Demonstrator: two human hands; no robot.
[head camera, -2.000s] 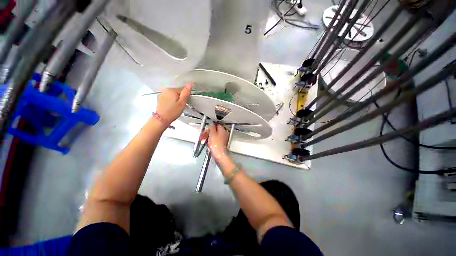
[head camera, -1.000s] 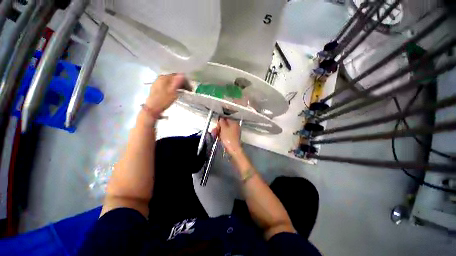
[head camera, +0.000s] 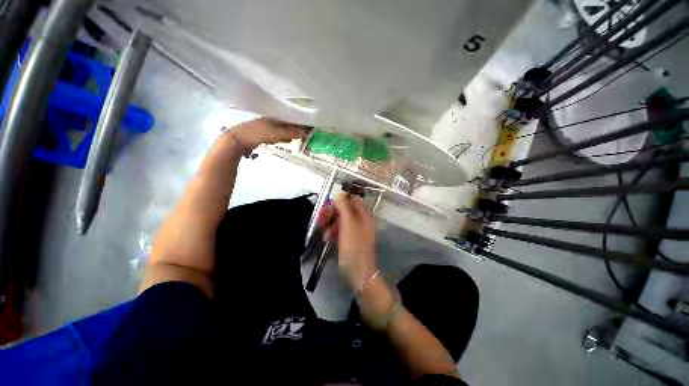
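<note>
The take-up reel (head camera: 427, 197) sits low and tilted, with tan winding, a bright green wrap (head camera: 336, 145) and a small white label (head camera: 401, 183) between its pale discs. My left hand (head camera: 268, 133) is at the reel's left edge, fingers curled over the front disc's rim and partly hidden. My right hand (head camera: 355, 226), blurred, is closed in front of the reel's centre beside the silver rods. A reddish part, seemingly the scissors' handle (head camera: 326, 215), shows at its fingers. The fingertips are hard to make out.
A large grey housing (head camera: 423, 68) marked "5" rises above the reel. Long dark guide rods (head camera: 597, 226) run along the right. Big silver winding arms (head camera: 113, 132) and a blue stool (head camera: 64, 113) are at the left. My dark-clothed knees are just below the reel.
The view has shifted, and the housing now covers more of the rear disc. The reel has turned, showing more green wrap and the label. Both hands remain at the reel.
</note>
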